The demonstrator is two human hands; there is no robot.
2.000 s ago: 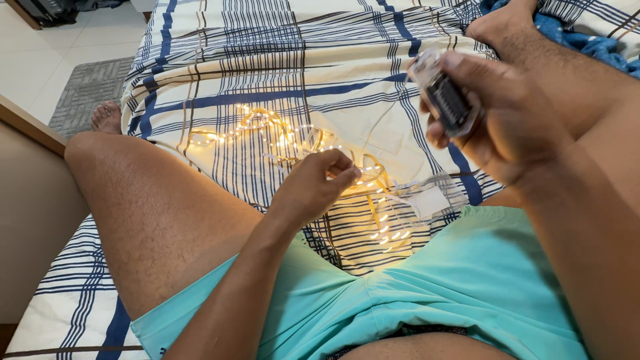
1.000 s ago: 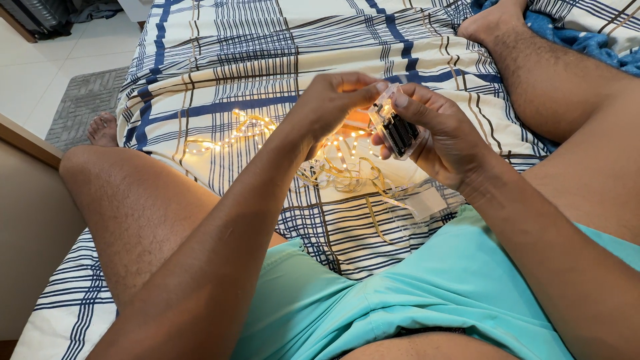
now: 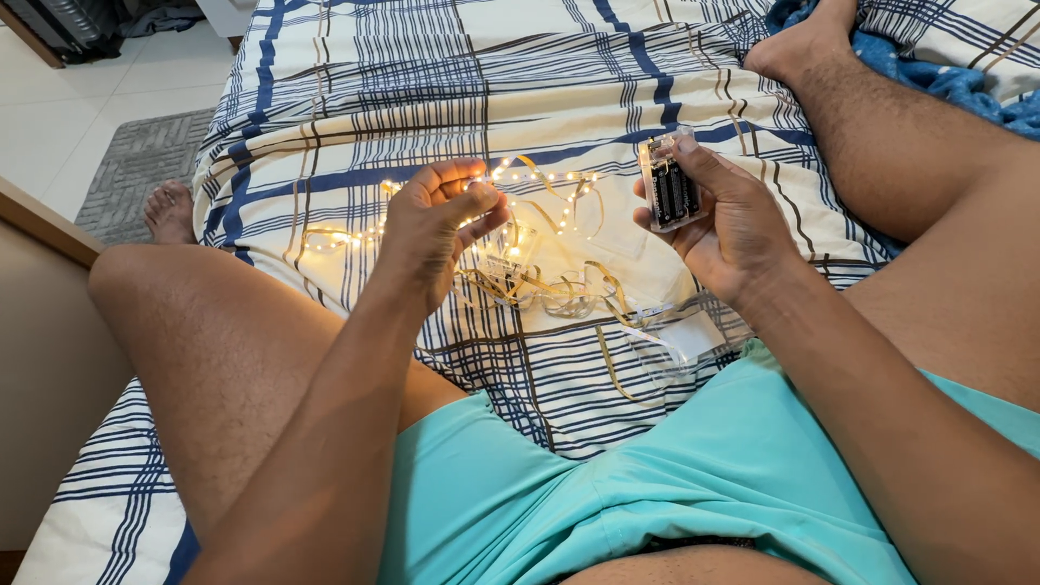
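My right hand [image 3: 723,215] holds a clear plastic battery box [image 3: 673,183] with black batteries inside, its thumb on the upper edge. Between the fingertips of my left hand [image 3: 443,215] is part of a lit string of fairy lights; the exact grip is partly hidden. More of the glowing light string [image 3: 565,219] trails over the bed between and below the hands. Gold ribbon [image 3: 613,288] lies in loose loops below the lights, its strands tangled. Near my right wrist, a clear plastic packet with a white card [image 3: 692,335] rests on the sheet.
A striped, wrinkled bedsheet [image 3: 552,97] lies under everything, between my bent legs. A blue blanket [image 3: 934,73] is bunched beside my foot at the upper right. Beyond the bed's left edge are a grey mat [image 3: 142,171] and a tiled floor.
My hands were together at the battery box one second ago and are now apart, the left hand at the lights. The strip of lights between the hands is raised or spread farther up the bed.
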